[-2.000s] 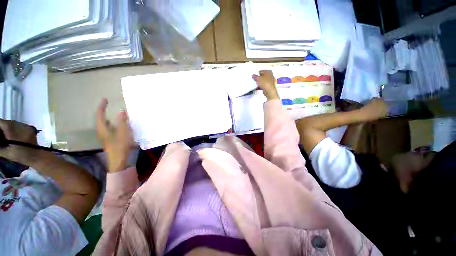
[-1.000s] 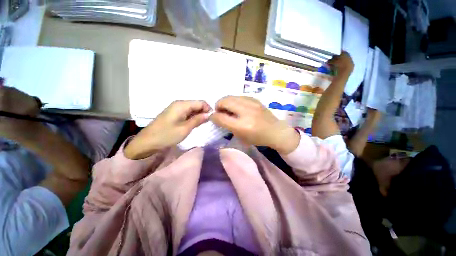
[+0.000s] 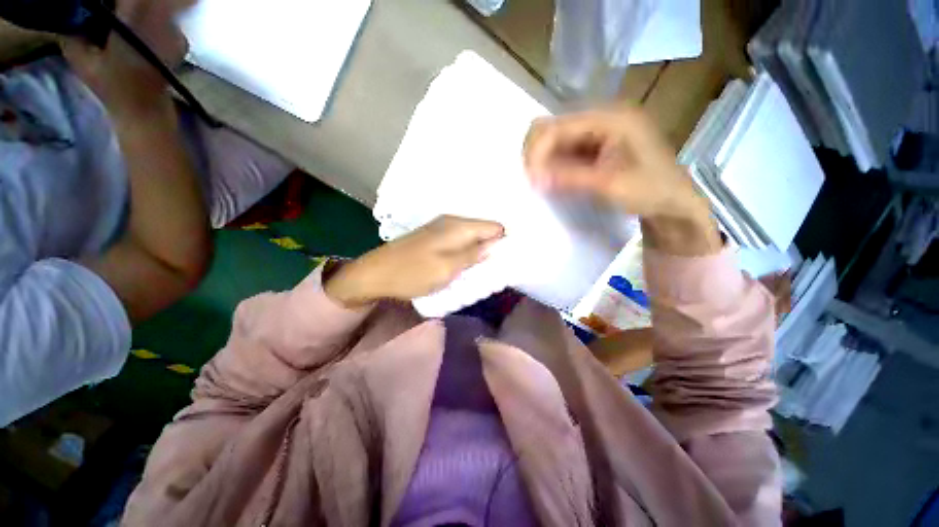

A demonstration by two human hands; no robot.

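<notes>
A white panel (image 3: 463,134) with rounded corners lies on the bench in front of me, tilted in the view. My left hand (image 3: 427,262) holds a smaller white sheet (image 3: 453,294) at the panel's near edge, thumb on top. My right hand (image 3: 597,160) is raised over the panel's right part, blurred, with thumb and fingertips together. Whether a small piece is pinched there cannot be told.
A printed colour sheet (image 3: 621,304) shows at the panel's right end. Panel stacks (image 3: 767,165) stand at the right. Crinkled clear plastic (image 3: 592,46) lies at the back. Another white panel (image 3: 278,46) is at upper left, beside a neighbour's arm (image 3: 154,175) and black cable.
The view has turned. My hands, together over the small sheet a second ago, are now apart: the left stays on the sheet, the right has risen over the panel.
</notes>
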